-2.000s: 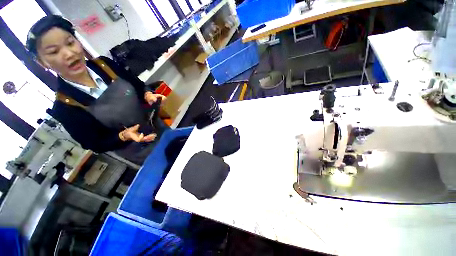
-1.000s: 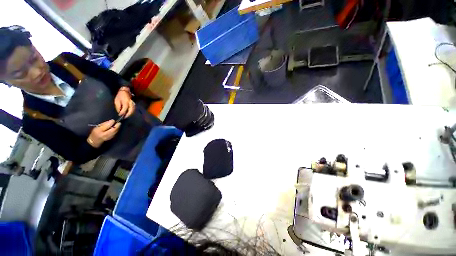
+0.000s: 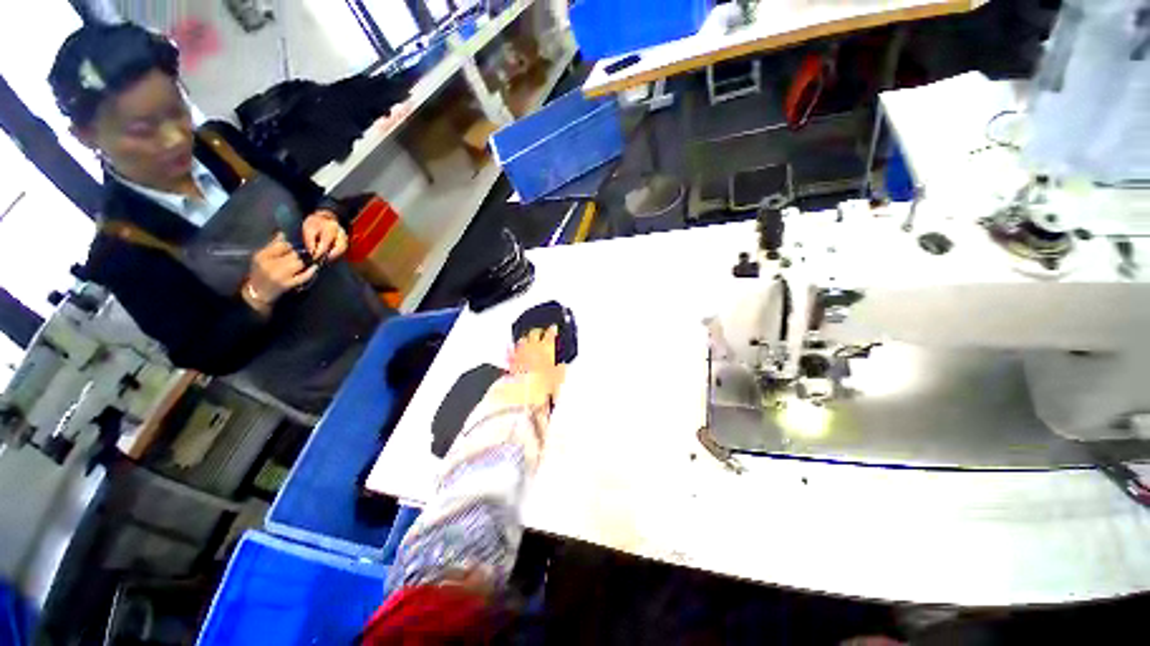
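Note:
My left hand reaches in from the bottom and lies on the smaller rounded black piece on the table. Its fingertips touch the piece; whether they grip it is unclear. A larger flat black panel lies at the left, partly hidden by my forearm. A black bundle with pale edge lines sits at the far left table edge. A faint skin-toned patch at the bottom edge may be part of my right hand, too cut off to tell. The sewing machine's bed plate and lit needle area hold no visible piece.
The white table spans the front. Large blue bins stand against its left side. A person stands beyond them, both hands together on something small. The white machine head is at the right, with a dark-handled tool near the right edge.
My left hand and forearm have come into view and reached the smaller black piece. The camera view has shifted. The other person's hands, apart two seconds ago, are together.

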